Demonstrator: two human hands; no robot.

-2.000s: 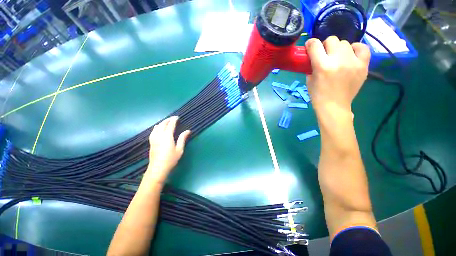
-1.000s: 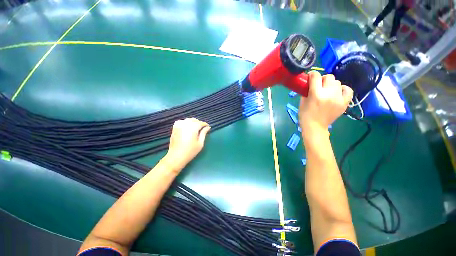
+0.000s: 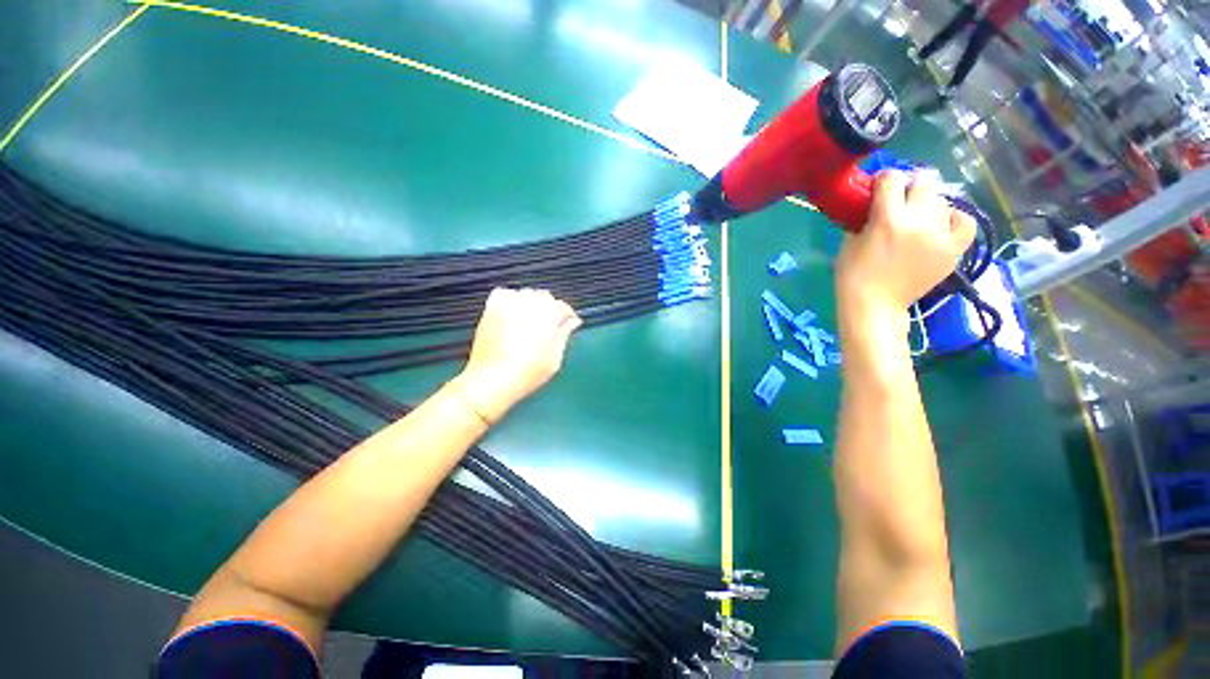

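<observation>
My right hand is closed around the handle of the red heat gun. Its dark nozzle points down-left at the blue sleeves on the ends of the upper bundle of black cables. My left hand rests on the lower edge of that bundle with curled fingers; whether it grips a cable is hidden. A second bundle of cables runs below my left forearm to bare silver lugs. Loose blue sleeves lie right of the yellow line.
White paper sheets lie behind the heat gun. A blue bin, black cord and white cord are at the right behind my right hand. A grey beam crosses the right side. A person's legs show in the background.
The view has turned to the right. The heat gun nozzle has shifted from the upper-left side of the blue sleeves to their upper-right side. My left hand stays at the bundle's lower edge.
</observation>
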